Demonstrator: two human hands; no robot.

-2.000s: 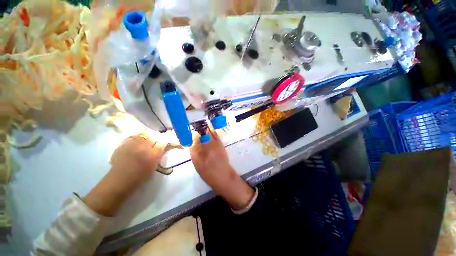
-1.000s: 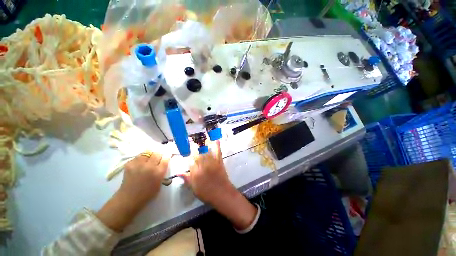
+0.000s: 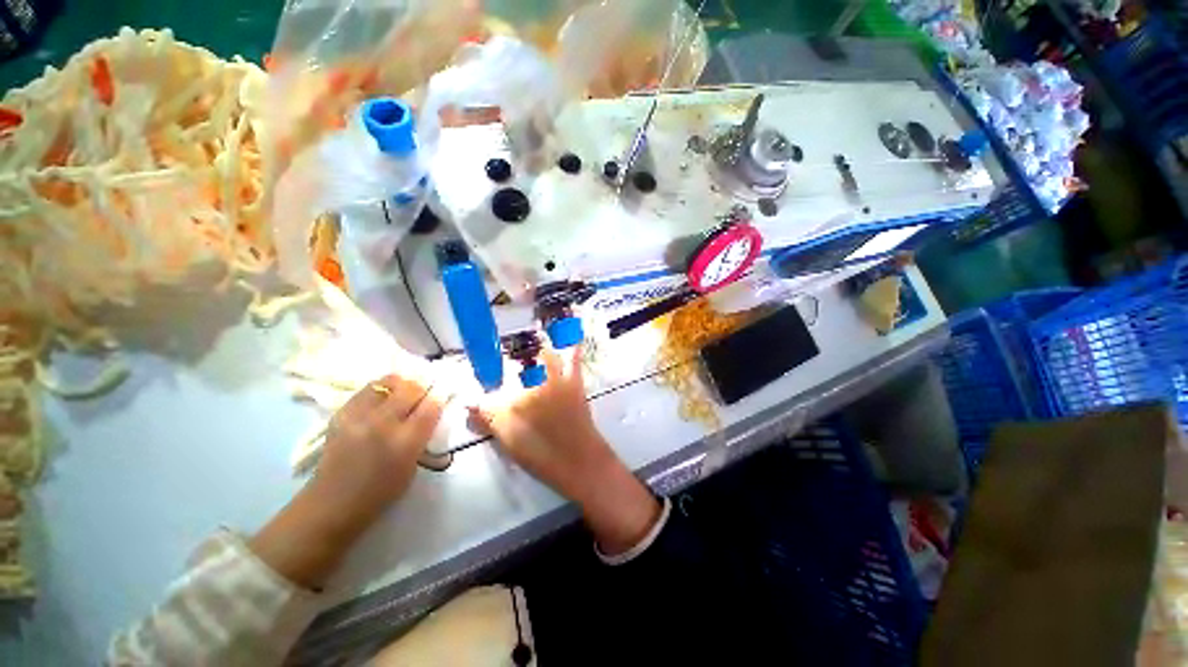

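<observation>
My left hand (image 3: 371,450) lies on the table left of the needle area, fingers bent and together over pale fabric; the glare hides its exact grip. Pale fabric strips (image 3: 326,358) spread behind and left of it. My right hand (image 3: 547,424) is under the sewing machine's blue knobs (image 3: 563,331), one finger raised beside them, thumb towards the needle area. Whether it holds fabric is hidden by glare. The white sewing machine (image 3: 625,222) has a long blue bar (image 3: 470,319) at its needle end, between my hands.
A large heap of cream-orange strips (image 3: 130,196) is at left. Yellow-orange loops (image 3: 691,341) lie beside a black rectangle (image 3: 760,354). A red-rimmed dial (image 3: 724,257) is on the machine. Blue crates (image 3: 1107,339) and a brown cardboard box (image 3: 1055,541) stand at right. A clear bag (image 3: 495,78) is behind.
Since two seconds ago, my left hand has moved slightly right and down. My right hand has changed its finger pose, now with one finger raised by the knobs. The camera view has shifted.
</observation>
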